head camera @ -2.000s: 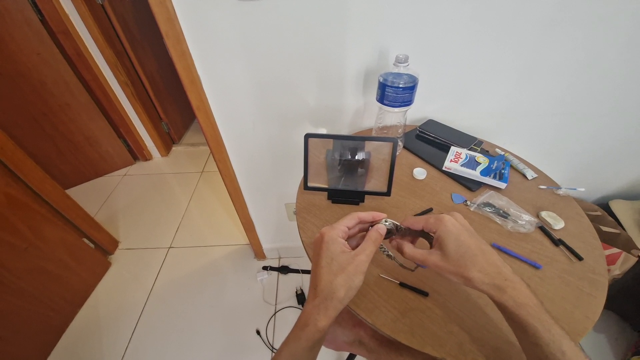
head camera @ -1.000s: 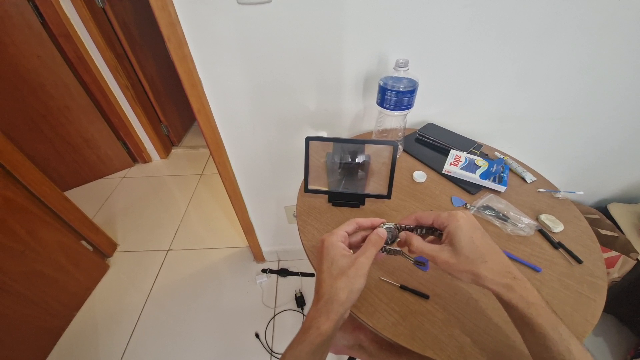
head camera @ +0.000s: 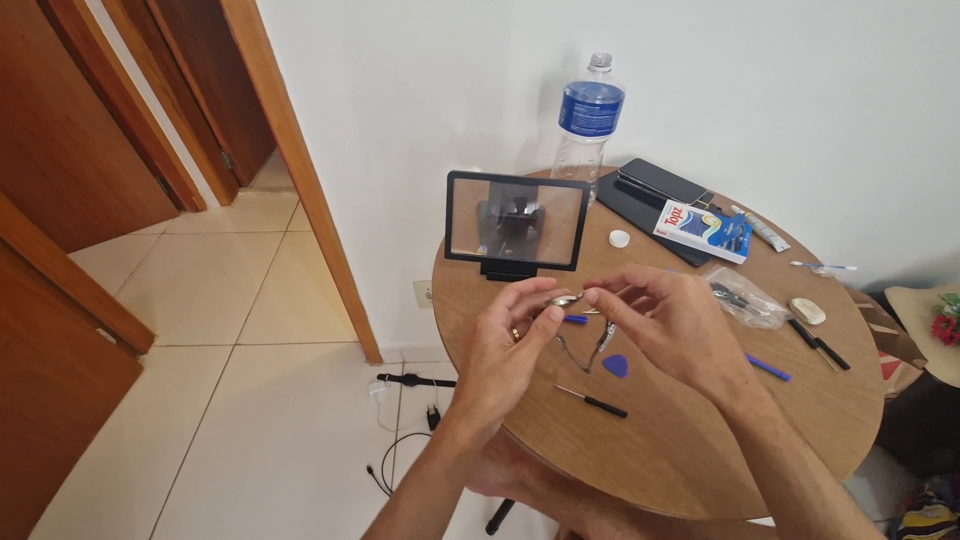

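Note:
Between both hands, above the round wooden table [head camera: 675, 442], is a metal wristwatch [head camera: 564, 300] whose link bracelet hangs down in a loop. The fingers of my left hand [head camera: 510, 345] pinch the watch case. With thumb and forefinger, my right hand [head camera: 667, 322] grips the watch near where the bracelet meets the case. A blue plastic pick [head camera: 615, 366] lies just below the bracelet, and a small black-handled screwdriver [head camera: 604, 406] lies nearer the table's edge. Behind the hands, part of a blue tool [head camera: 576, 319] shows.
A framed screen magnifier [head camera: 517, 221] stands behind my hands, with a plastic bottle [head camera: 591, 112] behind it. To the right are a Topz box [head camera: 701, 229], a clear bag [head camera: 750, 300], a blue stick tool [head camera: 768, 367] and black-handled screwdrivers [head camera: 817, 343]. A black watch [head camera: 412, 380] lies low at left.
The watch has tilted in my hands, and its bracelet now hangs down in a loop. My right hand has shifted its hold, and the blue pick is in plainer view.

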